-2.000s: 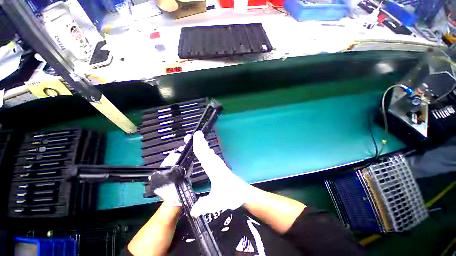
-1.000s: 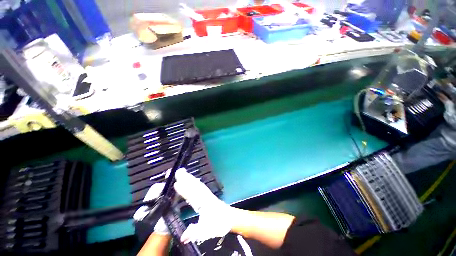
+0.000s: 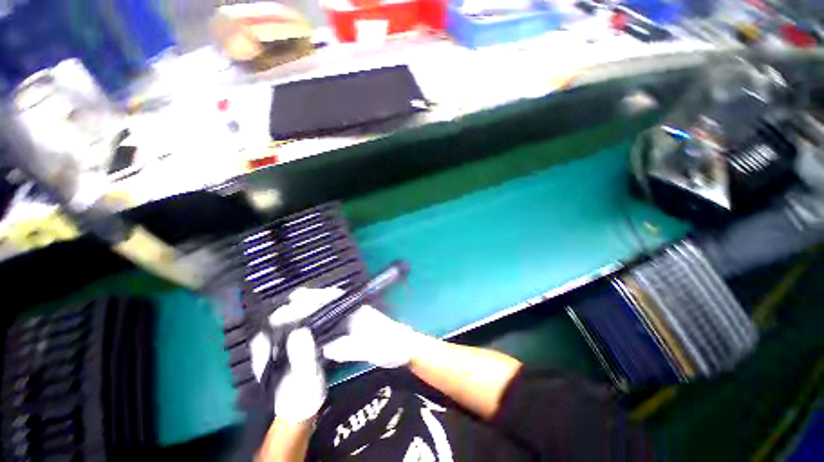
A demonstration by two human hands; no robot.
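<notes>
A black folding tripod (image 3: 358, 296) is held between my two white-gloved hands over the near right part of the slotted tray. Its visible end points up and right over the green belt. My left hand (image 3: 298, 361) grips it at the lower left end, where the hub is hidden by the fingers. My right hand (image 3: 372, 337) lies against its underside from the right. The black slotted tray (image 3: 312, 266) lies on the belt behind my hands, with silvery-striped bars in its slots. The picture is blurred.
Stacked full trays (image 3: 72, 379) stand at left beside a slanted post (image 3: 149, 253). A white bench (image 3: 488, 81) beyond the belt holds a dark tray (image 3: 348, 101), a cardboard box and red and blue bins. At right are a fixture (image 3: 691, 171), racks (image 3: 691, 311) and a person's grey sleeve (image 3: 759, 239).
The spread tripod arms have come together into a narrow bundle. My left hand has closed around the lower end. My right hand has shifted along it. The view has shifted.
</notes>
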